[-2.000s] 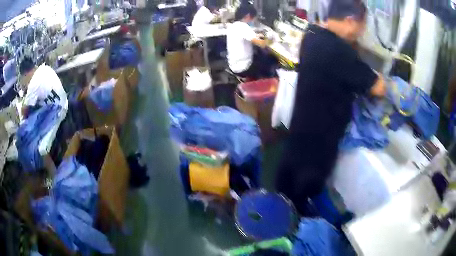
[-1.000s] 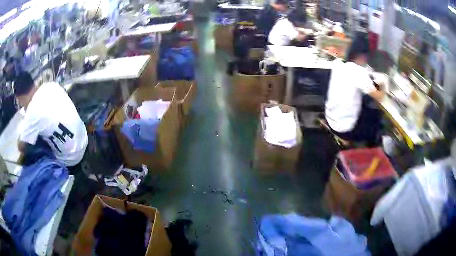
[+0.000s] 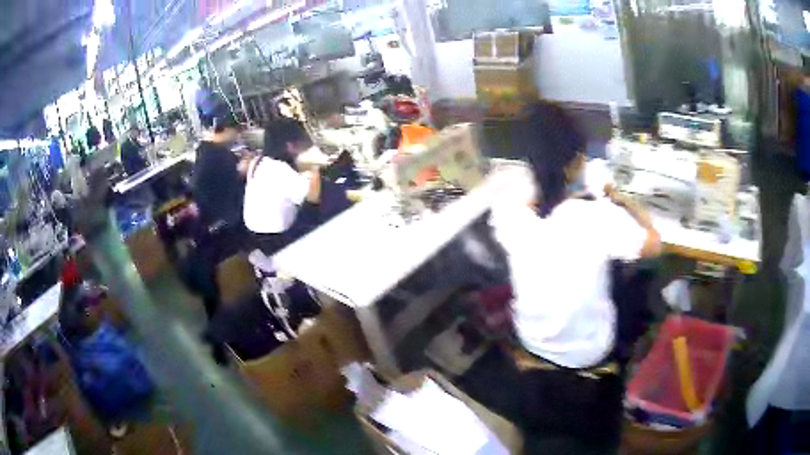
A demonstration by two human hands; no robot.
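Note:
Neither of my hands is in the picture. Nearest in front of me is an open brown carton [image 3: 497, 418] at the bottom edge, cut off by it, with white sheets or cloth [image 3: 435, 418] heaped in it. To its right a red plastic crate [image 3: 679, 373] holds a yellow-orange strip and rests on something brown. The picture is blurred, so finer detail is hidden.
A person in white [image 3: 568, 275] sits at a sewing table [image 3: 710, 249] ahead. A white table [image 3: 355, 249] is left of them, with seated people beyond. A brown carton [image 3: 302, 373] stands below it. Green aisle floor curves down the left. White cloth [image 3: 786, 329] hangs at the right edge.
The view has swung right and moved closer to the white-filled carton, red crate and seated person. The blue cloth pile and the dark-filled carton have left the picture.

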